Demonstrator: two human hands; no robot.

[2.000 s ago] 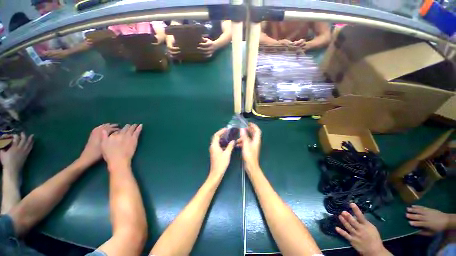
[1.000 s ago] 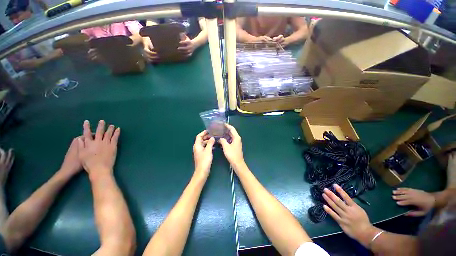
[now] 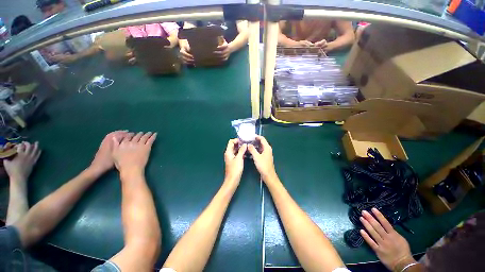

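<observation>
A small bagged device (image 3: 247, 133) in shiny clear plastic is held up over the bench near its pale seam. It shows a bright white glare on its upper part. My left hand (image 3: 234, 159) holds its lower left side and my right hand (image 3: 261, 156) its lower right side, thumbs close together in front. The fingers hide the lower part of the bag.
Pale posts (image 3: 255, 79) stand just beyond my hands. Right of them are a tray of bagged units (image 3: 314, 115), a large carton (image 3: 425, 95), an empty small box (image 3: 375, 146) and tangled black cables (image 3: 380, 186). Other people's hands rest left (image 3: 133, 151) and right (image 3: 385, 241).
The view has shifted left, so things appear further right than one second ago. The bag now shows a bright white face. Both hands still hold it. At right, one neighbouring hand is out of view.
</observation>
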